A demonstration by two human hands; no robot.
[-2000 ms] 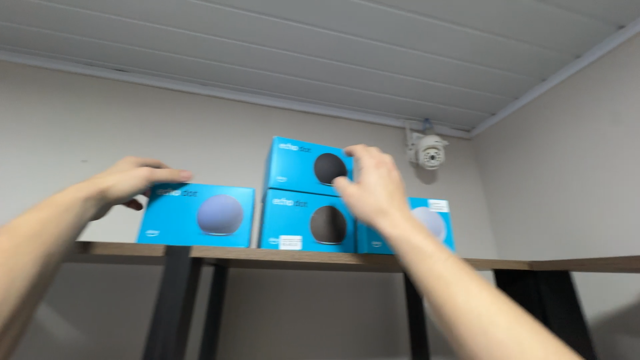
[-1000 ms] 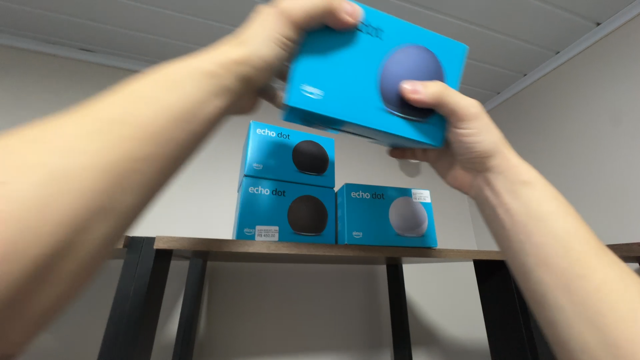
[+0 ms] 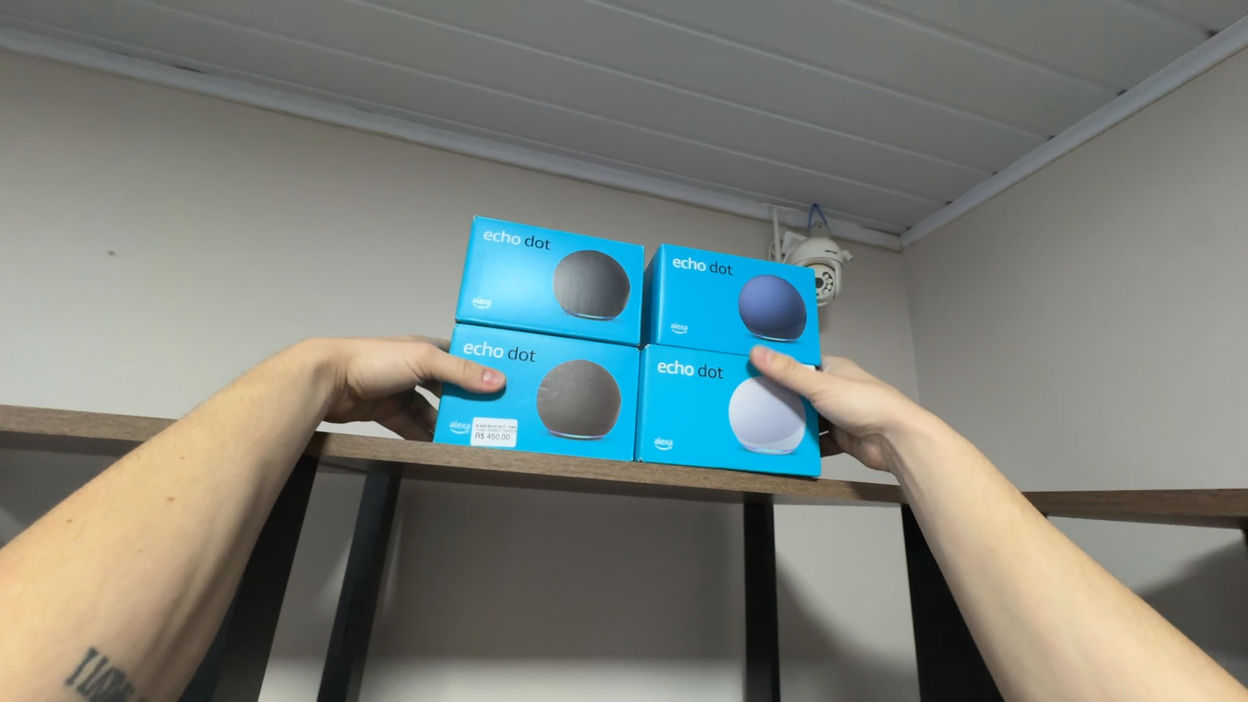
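Blue Echo Dot boxes stand in two side-by-side stacks of two on the wooden shelf. My left hand (image 3: 414, 380) grips the left side of the lower left box (image 3: 526, 390), its thumb on the front and its fingers partly hidden. On top of that lies the upper left box (image 3: 526, 283), picturing a dark speaker. My right hand (image 3: 829, 395) holds the right side of the lower right box (image 3: 687, 414), which pictures a white speaker; the thumb lies near the seam below the upper right box (image 3: 697, 302), picturing a blue speaker. The stacks nearly touch.
The wooden shelf board (image 3: 585, 470) runs across the view on black uprights (image 3: 760, 595). Another shelf board (image 3: 1150, 504) meets it at the right. A white security camera (image 3: 819, 263) hangs behind the boxes near the ceiling corner.
The blue-speaker box, held in both hands a second ago, now lies on the white-speaker box. My hands have lowered to the outer sides of the two stacks.
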